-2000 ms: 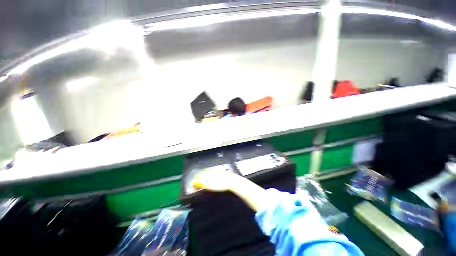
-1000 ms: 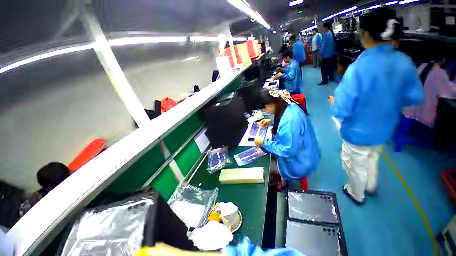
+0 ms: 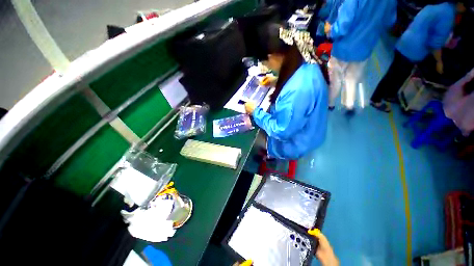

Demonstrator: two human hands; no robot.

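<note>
A black tray [image 3: 323,209] with two compartments is in the lower middle, beside the bench edge. Each compartment holds a silver-grey tablet [image 3: 288,200] with camera dots under shiny clear film. My right hand [image 3: 323,248], with a yellow finger cot, is on the tray's right edge near the divider. My left hand [image 3: 245,263] is mostly cut off by the bottom edge; only yellow-tipped fingers show at the tray's near side.
The green bench [image 3: 200,195] holds a cream bar [image 3: 211,153], bagged films [image 3: 191,121], a clear plastic bag [image 3: 148,169], white wipes [image 3: 152,221] and a round container [image 3: 183,212]. A seated person [image 3: 299,109] works ahead; others stand on the blue floor.
The view has swung right and down, away from the tray stack at the shelf. Both hands are now at the tray by the bench edge; earlier one hand was over the stack.
</note>
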